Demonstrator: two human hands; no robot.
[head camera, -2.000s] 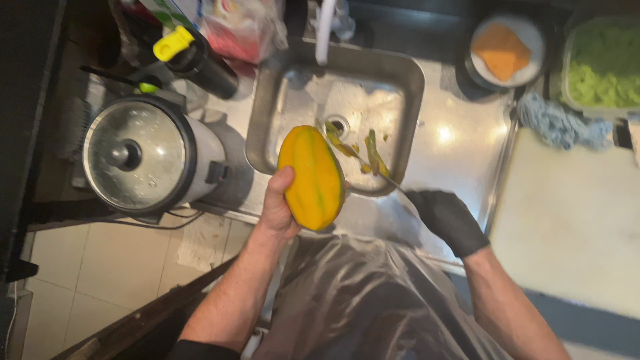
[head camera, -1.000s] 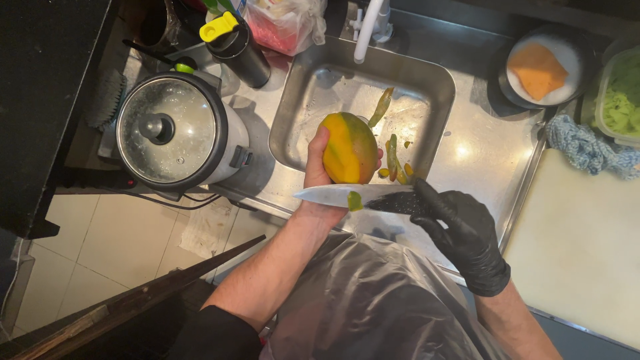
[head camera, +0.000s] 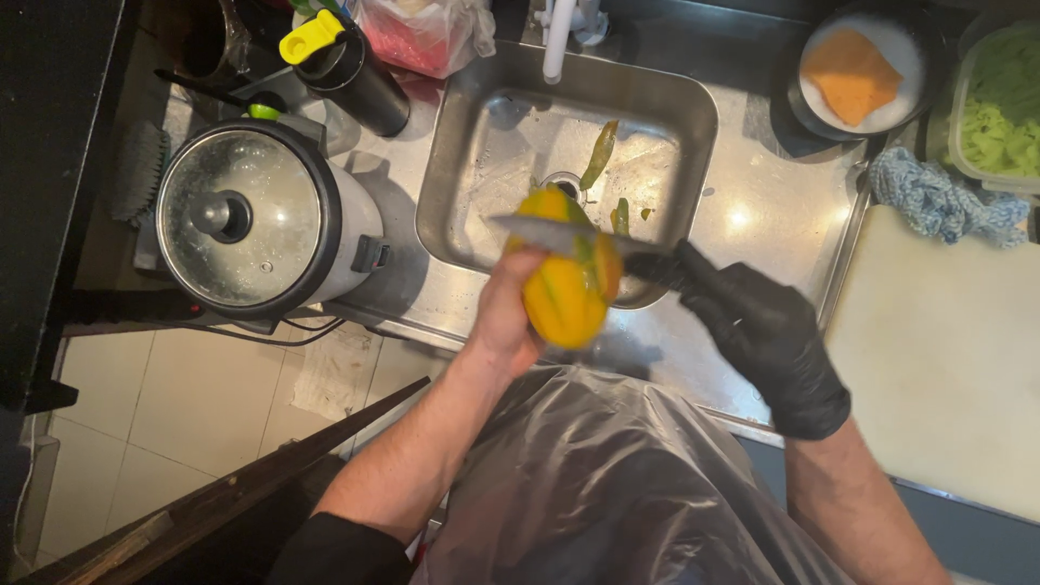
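My bare left hand (head camera: 508, 313) grips a partly peeled mango (head camera: 565, 296) above the front edge of the steel sink (head camera: 463, 146). Yellow flesh shows, with green streaks of skin left on it. In a black glove, my right hand (head camera: 756, 333) holds a kitchen knife (head camera: 552, 236) by its dark handle. The blade, blurred, lies across the upper part of the mango and points left. Strips of green peel (head camera: 600, 156) rest in the sink near the drain (head camera: 562, 183). The far side of the mango and part of my left fingers are hidden.
Left of the sink stand a rice cooker with a glass lid (head camera: 284, 264) and a black bottle with a yellow cap (head camera: 357, 89). The faucet (head camera: 557, 41) reaches over the back rim. Rightward are a bowl with an orange sponge (head camera: 849, 77), a blue cloth (head camera: 934, 199) and a white cutting board (head camera: 934, 341).
The knife has moved from below the mango, near my left wrist, up across the fruit. The mango has been turned in my left hand. The piece of peel on the blade no longer shows there.
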